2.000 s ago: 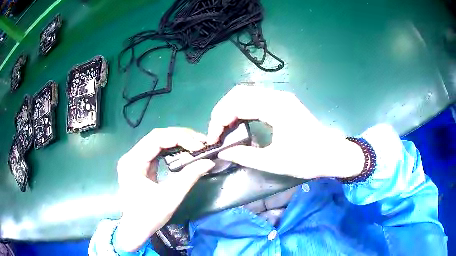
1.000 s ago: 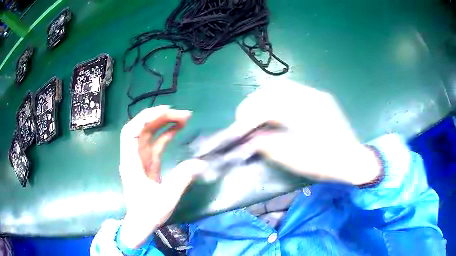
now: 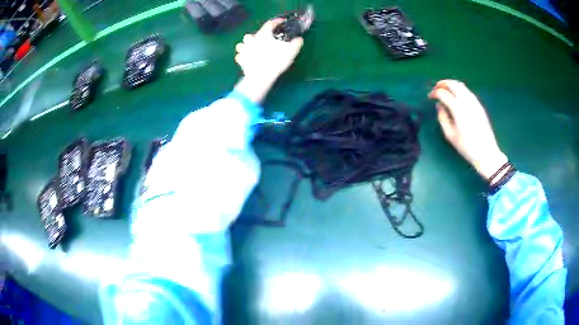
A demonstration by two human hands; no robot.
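My left hand (image 3: 270, 56) is stretched out to the far side of the bench, its fingers on a dark camera unit (image 3: 292, 25). The unit is partly hidden by the fingers and slightly blurred. My right hand (image 3: 466, 124) is over the bench at the right, fingers bent and apart, with nothing seen in it. The black pile of sealing rings (image 3: 355, 139) lies between my two arms, with loose loops hanging out at its lower left and lower right.
Another unit (image 3: 395, 32) lies at the far right of the pile. Dark grey blocks (image 3: 216, 13) stand at the top edge. Several units (image 3: 105, 176) lie at left, one partly behind my left sleeve; two more (image 3: 143, 61) lie farther off.
The view has shifted towards the bench's far side. My hands have parted from in front of my body; the left reached far forward, the right moved right and let go of the unit.
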